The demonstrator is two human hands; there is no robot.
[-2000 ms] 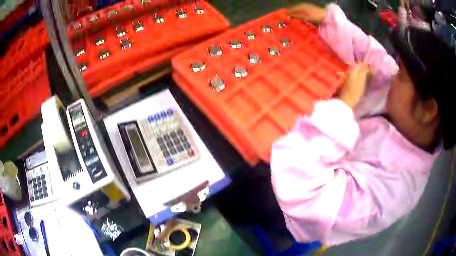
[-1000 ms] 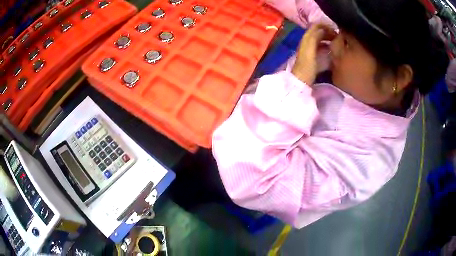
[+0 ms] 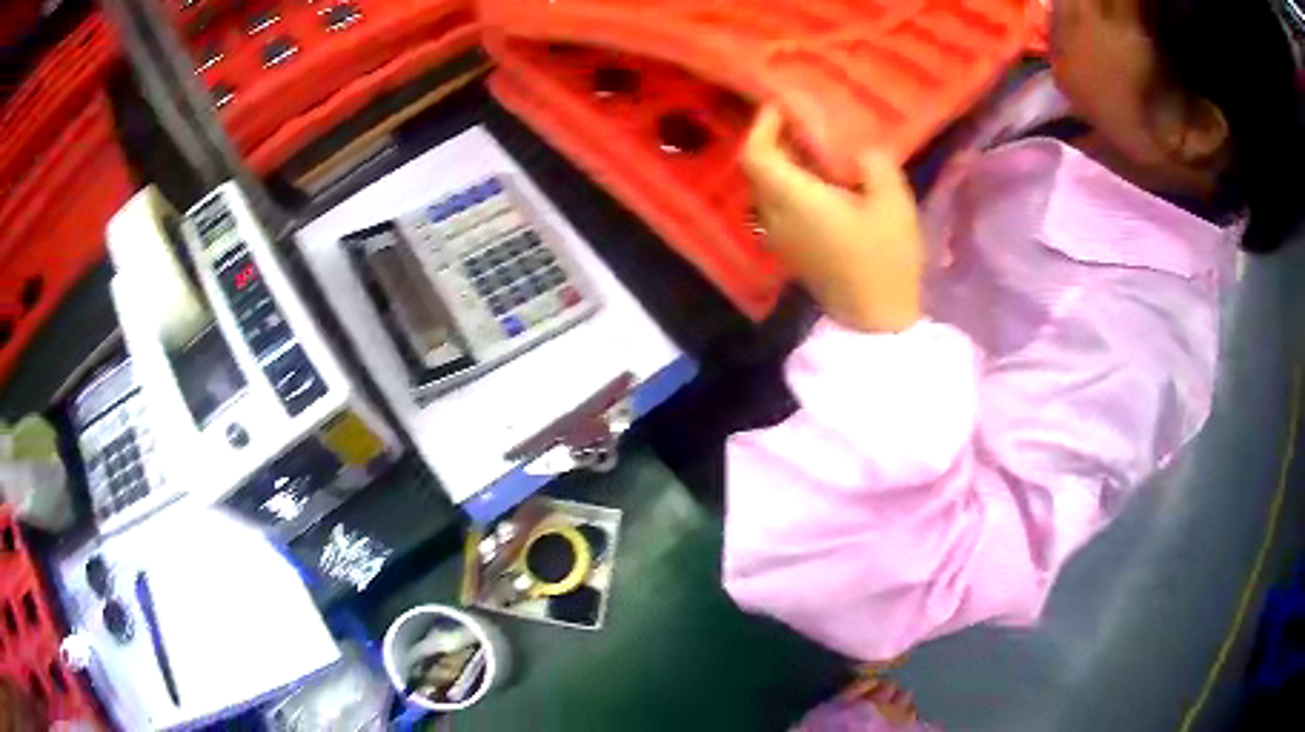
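Neither of my hands can be made out; a small blurred pinkish patch at the bottom edge is unclear. A white-grey calculator (image 3: 508, 272) lies on white paper on a blue-edged clipboard (image 3: 658, 386) with a metal clip. Below it, a yellow tape roll (image 3: 583, 561) sits in a small open box (image 3: 601, 604). A round white cup (image 3: 490, 684) holds small items. A seated worker's hand (image 3: 852, 243) grips a red-orange tray (image 3: 887, 72), tilted up above another red tray (image 3: 630, 165). The upper tray's pocket contents are hidden.
A white bench instrument (image 3: 294, 365) with a dark button panel stands on the left. Beyond it are another calculator (image 3: 122, 443) and paper with a dark pen (image 3: 158, 636). More red trays (image 3: 372, 79) hold watch heads at the back. The worker's pink sleeve (image 3: 887, 486) fills the right.
The worker's hand has moved from near the face to the tray, which is now raised and tilted, showing a tray beneath. The view has shifted, bringing the cup and instrument further into the picture.
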